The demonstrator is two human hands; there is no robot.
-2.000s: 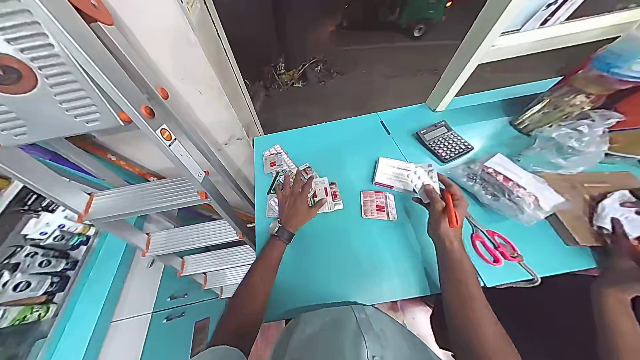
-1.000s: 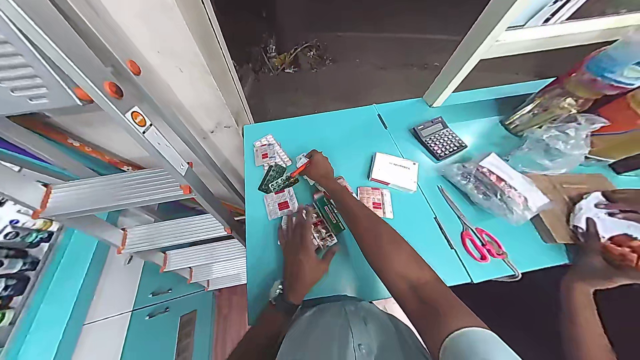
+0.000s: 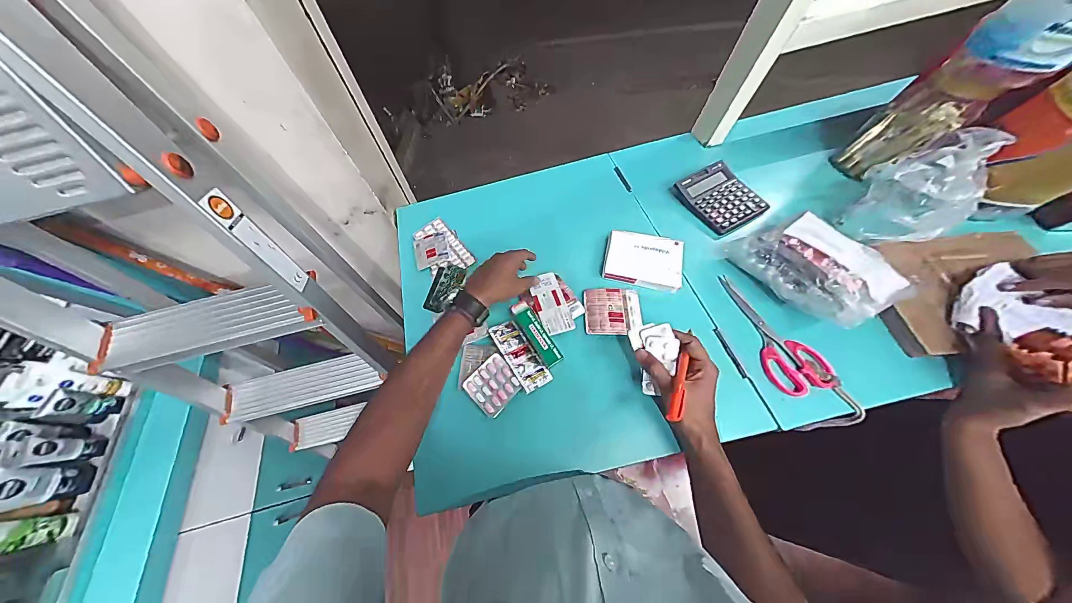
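Observation:
My left hand (image 3: 501, 278), with a dark watch on its wrist, is over the medicine packs, its fingertips by a white and red blister pack (image 3: 552, 303); whether it grips anything is unclear. My right hand (image 3: 688, 377) holds white blister strips (image 3: 657, 347) and an orange pen (image 3: 678, 387). Around my left hand lie a dark green blister pack (image 3: 445, 288), a green and white carton (image 3: 536, 333), a blister pack of pink tablets (image 3: 492, 385) and silvery strips (image 3: 438, 244). A red and white blister pack (image 3: 611, 311) lies between my hands, below a white carton (image 3: 643, 260).
Right of my right hand are red-handled scissors (image 3: 787, 356), a calculator (image 3: 720, 198), a plastic-wrapped packet (image 3: 825, 268) and brown cardboard (image 3: 930, 293). Another person's hands (image 3: 997, 352) hold something white at far right. An aluminium ladder (image 3: 209, 327) stands left of the turquoise counter (image 3: 536, 444).
My right hand has moved from the pile on the left to the right, and now holds white strips besides the pen. My left hand has moved up, uncovering the pink tablet pack.

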